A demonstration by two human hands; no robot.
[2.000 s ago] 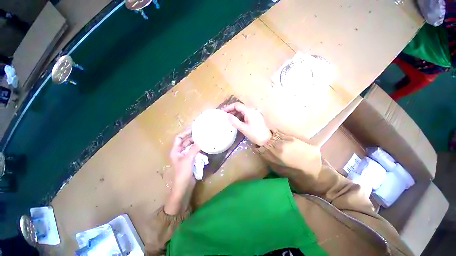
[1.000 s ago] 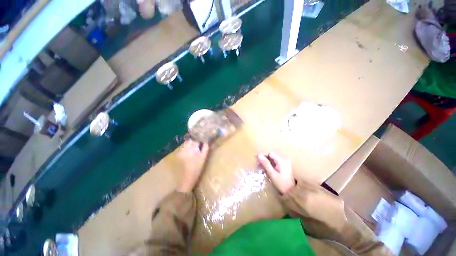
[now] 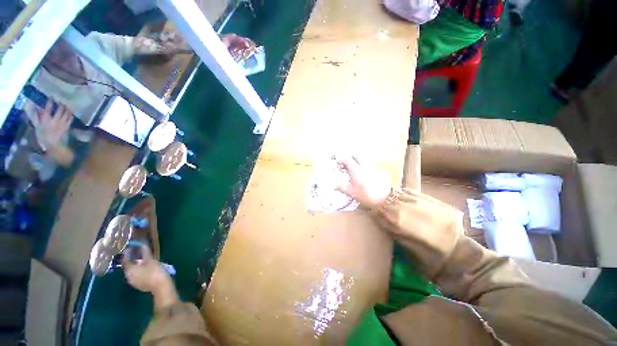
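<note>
My left hand (image 3: 147,272) reaches over the green conveyor at the lower left, beside round copper-topped parts (image 3: 119,234) with short legs. A small greyish piece (image 3: 137,253) shows at its fingertips; whether the hand grips it cannot be told. A brown board (image 3: 148,215), perhaps the jig, lies just behind. My right hand (image 3: 357,181) is on the white round discs (image 3: 329,194) on the cardboard-covered bench (image 3: 284,250). Glare hides the discs' edges and whether the fingers grip one.
More copper-topped parts (image 3: 162,136) stand along the belt (image 3: 183,203). A white metal upright (image 3: 223,71) rises at the belt's near edge. An open carton (image 3: 494,145) with white bundles (image 3: 507,209) is at right. A red stool (image 3: 460,81) and other people's hands (image 3: 54,125) show beyond.
The view has turned. My left hand has moved from the bench edge out over the belt, and the jig is no longer clearly held. My right hand has moved onto the white discs.
</note>
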